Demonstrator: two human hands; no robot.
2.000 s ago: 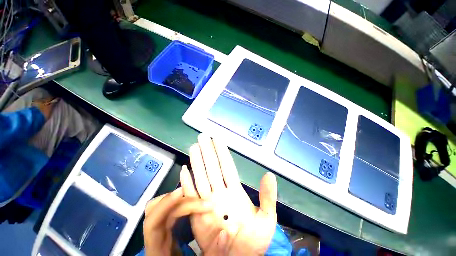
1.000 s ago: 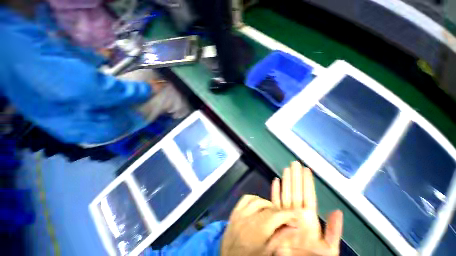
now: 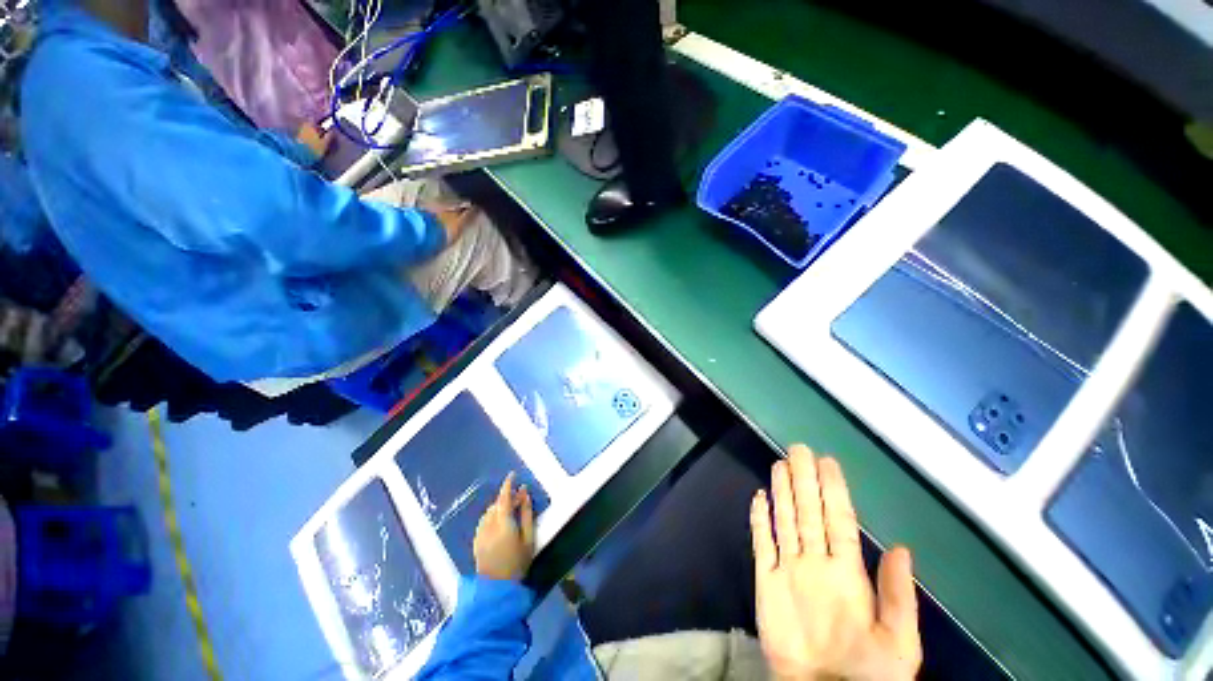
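Note:
My left hand (image 3: 506, 535) reaches over the middle tablet (image 3: 455, 459) in the lower white foam tray (image 3: 447, 391), fingertips at that tablet's upper right corner. They cover that corner; whether they pinch a small part is too small to tell. My right hand (image 3: 827, 599) is palm up at the bench edge, fingers together and thumb apart; no black dot shows on it. The tray's upper tablet (image 3: 565, 386) lies back up with its camera rings (image 3: 627, 403) showing. Wrinkled clear film shines on the tablets.
On the green bench, a blue bin (image 3: 851, 146) holds tiny black pieces (image 3: 772, 217). A second white tray (image 3: 811, 313) holds blue tablets (image 3: 918, 339) at right. A black stand (image 3: 649, 133) is left of the bin. A person in a blue smock (image 3: 226, 253) sits at left, near a pale-framed device (image 3: 472, 127).
The view has swung left. My left hand has left my right palm and moved left to the lower tray. The black dot seen earlier on my right palm no longer shows.

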